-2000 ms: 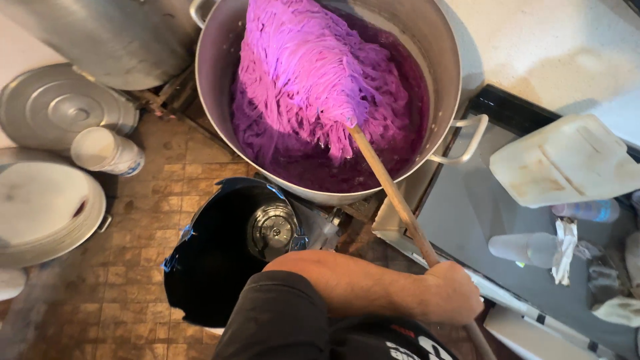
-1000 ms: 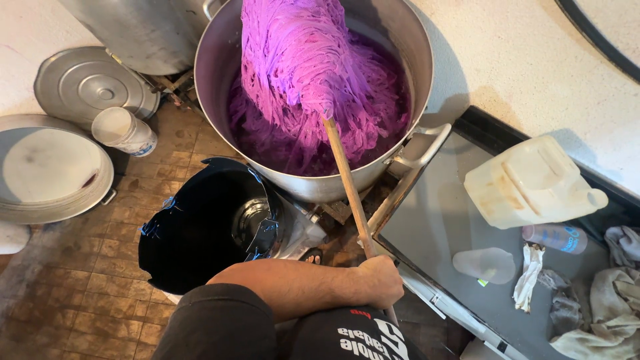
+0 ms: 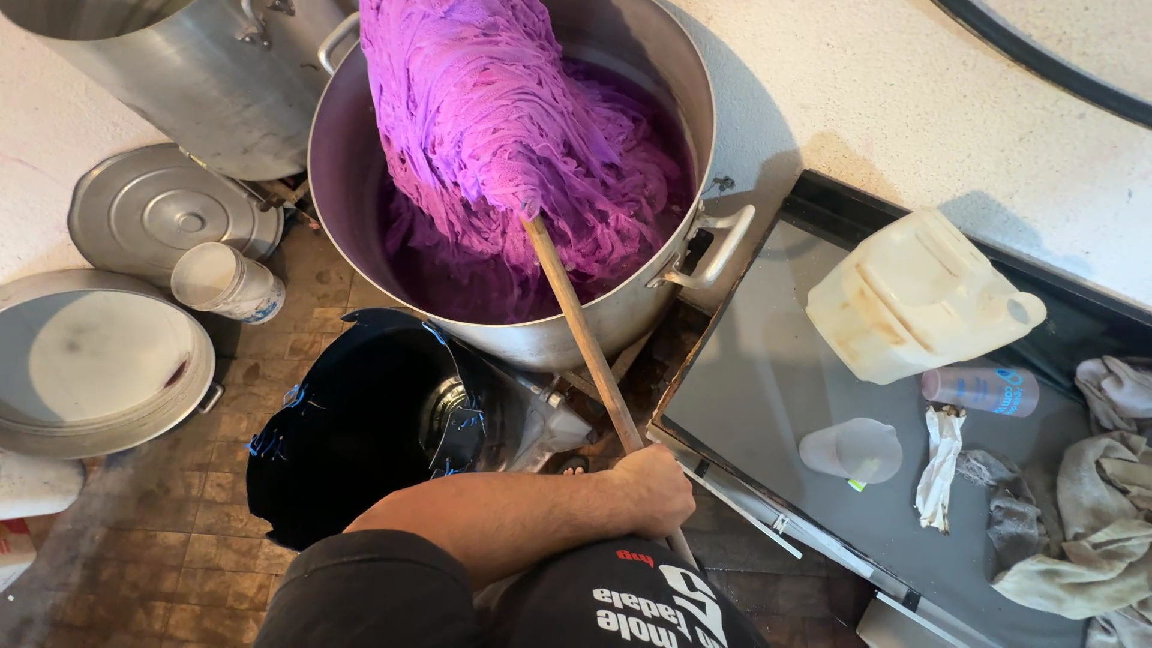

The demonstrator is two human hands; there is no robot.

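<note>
My left hand (image 3: 655, 490) is closed around a wooden pole (image 3: 580, 328) that slants up into a large metal pot (image 3: 540, 346). At the pole's far end a thick bundle of wet pink-purple yarn or stringy fabric (image 3: 477, 126) is heaped above dark purple liquid (image 3: 450, 297). Part of the bundle hangs into the liquid. The pole's lower end runs past my fist beside my dark shirt. My right hand is out of sight. Left of the pole, below the pot, stands a black container (image 3: 351, 432) with a ragged rim and blue ties.
A grey-topped surface (image 3: 747, 360) at right holds a plastic jug (image 3: 909, 297), cups (image 3: 850, 450) and crumpled cloths (image 3: 1089, 522). At left are another tall metal pot (image 3: 198, 90), a round lid (image 3: 171, 211), a white tub (image 3: 225, 281) and a wide metal pan (image 3: 99, 360).
My left hand has moved left relative to the pot, still gripping the pole, which now stands at a steeper slant in view. The bundle remains heaped at its far end.
</note>
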